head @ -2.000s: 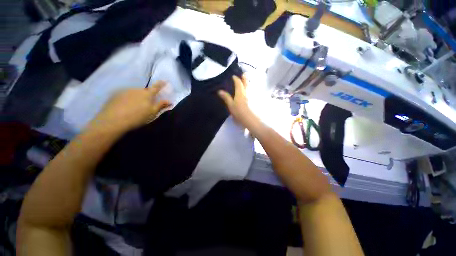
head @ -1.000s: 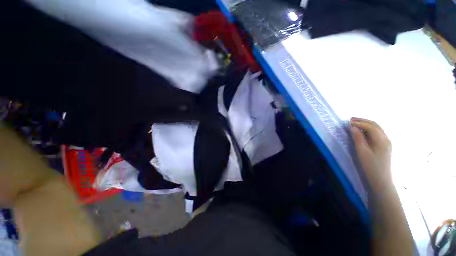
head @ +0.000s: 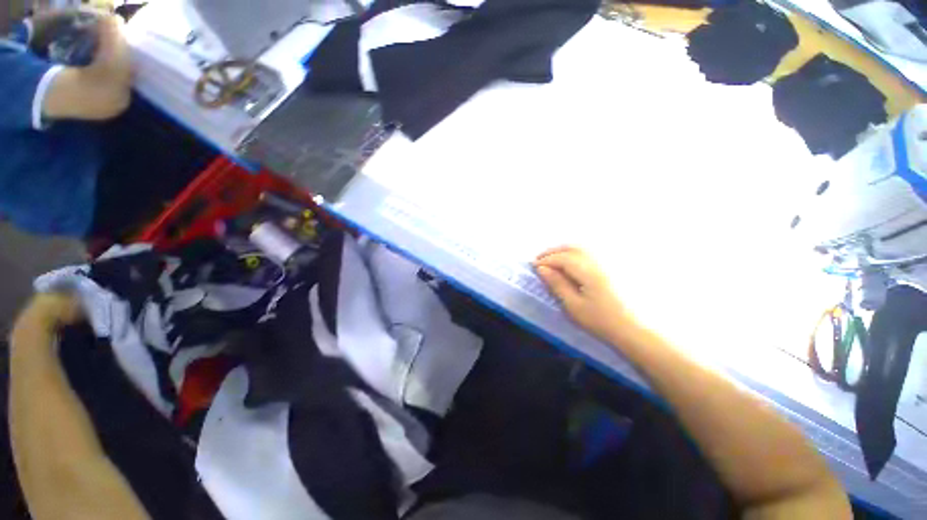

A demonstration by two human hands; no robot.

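My left hand [head: 59, 308] is at the far left, blurred, at black and pale cloth [head: 130, 323] beside the heap; its fingers are hidden, so I cannot tell whether it grips. My right hand [head: 575, 287] rests near the table's front edge by the printed ruler [head: 447, 244], fingers loosely bent, with nothing seen in it. Black and pale grey-white cut pieces [head: 249, 447] are heaped below the table edge. Scissors [head: 839, 345] with red and green handles lie at the right, beside a curved black piece [head: 886, 381].
The sewing machine head [head: 879, 193] is at the right edge. Black panels [head: 457, 56] lie at the table's back left, two dark heaps [head: 828, 102] at the back right. A red basket [head: 198, 203] with spools stands left of the table. Another person's arm [head: 86, 86] is at the upper left.
The garment pieces handled on the table two seconds ago are gone from under my hands. The view has swung from the left heap back towards the table. My right hand stays at the table edge.
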